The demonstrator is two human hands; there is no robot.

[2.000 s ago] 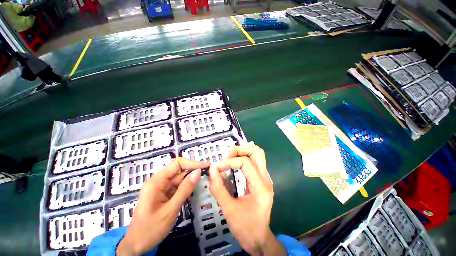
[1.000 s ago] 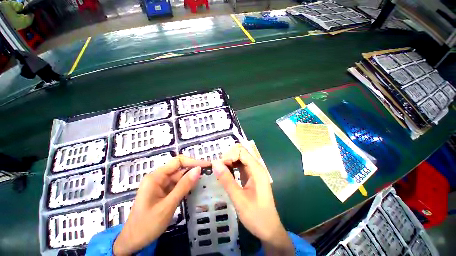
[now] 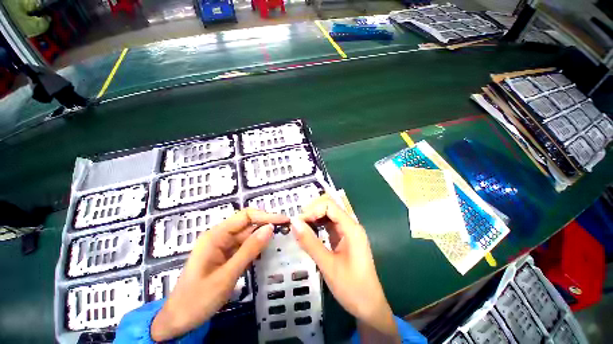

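A silver-grey slotted frame (image 3: pixel 289 285) is held with its top end between my fingertips, over the lower right part of the tray. My left hand (image 3: pixel 218 269) pinches the frame's top end from the left with thumb and forefinger. My right hand (image 3: pixel 336 259) pinches it from the right. A small dark part shows between the fingertips; it is too small to make out. The white-grey blister tray (image 3: pixel 65 235) holds similar frames in its compartments. Its top left compartment (image 3: pixel 121 170) has no frame. My hands hide part of the tray's right column.
A cream sheet (image 3: pixel 430 201) lies on a blue die-cut sheet (image 3: pixel 480 218) to the right, beside dark blue film (image 3: pixel 497 181). Stacked trays (image 3: pixel 558 117) stand far right. More trays (image 3: pixel 511 309) sit below the bench edge, near a red stool (image 3: pixel 575 262). A green conveyor (image 3: pixel 269 94) runs behind.
Since the oldest frame, the slotted frame has tilted to show more of its face, and my right hand has shifted slightly. Both hands still hold its top end.
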